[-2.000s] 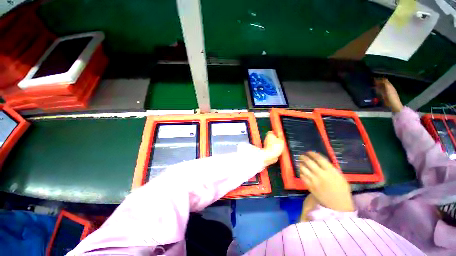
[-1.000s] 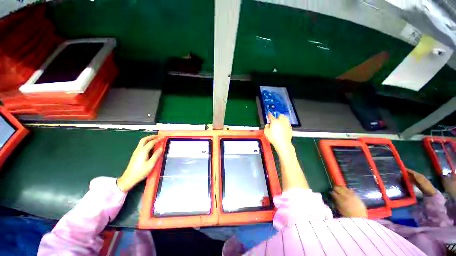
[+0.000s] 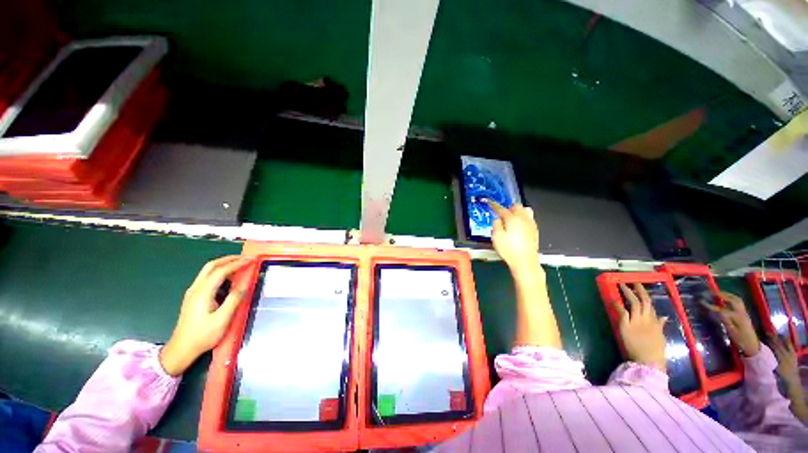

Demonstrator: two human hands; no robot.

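Note:
Two orange-framed trays lie side by side in front of me, a left tray [image 3: 221, 389] and a right tray [image 3: 478, 354]. Each holds a tablet, left [image 3: 297, 341] and right [image 3: 416, 336], with a bright white screen and green and red squares at its lower corners. My left hand [image 3: 202, 310] grips the left tray's upper left edge, fingers on the frame. My right hand [image 3: 516, 237] reaches over to the rear ledge, index finger at a tablet with a blue patterned picture [image 3: 483, 188]. It holds nothing.
Stacked orange trays [image 3: 128, 164] stand rear left, with a white tray [image 3: 106, 111] on top. A pale post [image 3: 394, 106] rises behind my trays. At right, a neighbour's hands [image 3: 642, 332] work on dark tablets in orange trays [image 3: 611, 292]. A sheet [image 3: 766, 168] hangs upper right.
My left hand has moved from the dark tablets' trays to the left tray. Those trays have moved right. My right hand is now at the blue-picture tablet. Green and red squares have appeared on both white screens.

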